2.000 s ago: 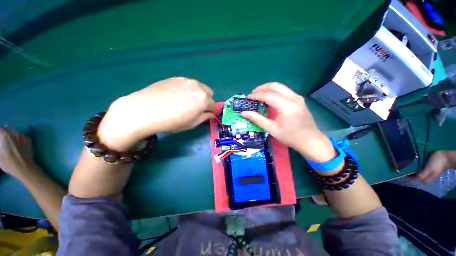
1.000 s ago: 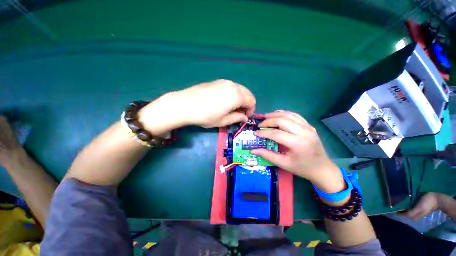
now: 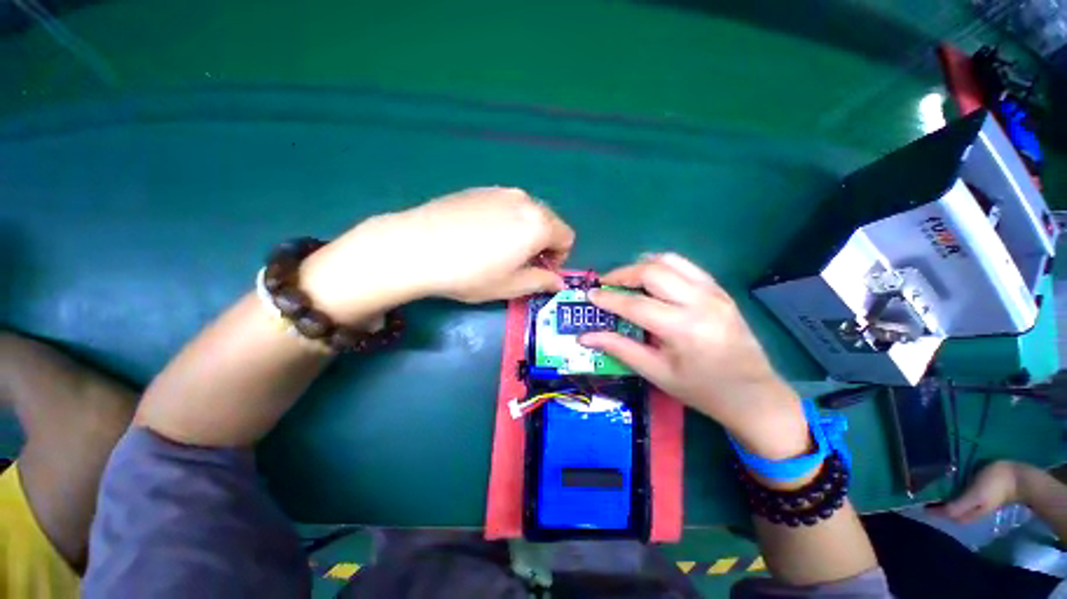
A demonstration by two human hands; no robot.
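A green circuit board [image 3: 560, 351] with a dark digit display lies in the upper part of a black housing [image 3: 644, 445]. A blue battery pack [image 3: 585, 451] fills the housing's lower part. Thin wires with a white connector [image 3: 516, 408] stick out to the left between board and battery. The housing rests on a red pad [image 3: 506, 468]. My right hand [image 3: 685, 334] holds the board's right side, fingers spread over the display's edge. My left hand [image 3: 497, 246] pinches something at the housing's top edge, where red wire shows; its fingertips are partly hidden.
A white-and-dark screw feeder [image 3: 919, 252] stands at the right on the green bench [image 3: 386, 468]. A dark flat device [image 3: 923, 433] lies in front of it, with cables. Another person's hand [image 3: 983, 489] is at the right edge, another arm [image 3: 53, 433] at the left.
The board has moved up off the battery into the housing's upper end, with my right hand on it. My left hand has moved right from its first place, to the housing's top edge.
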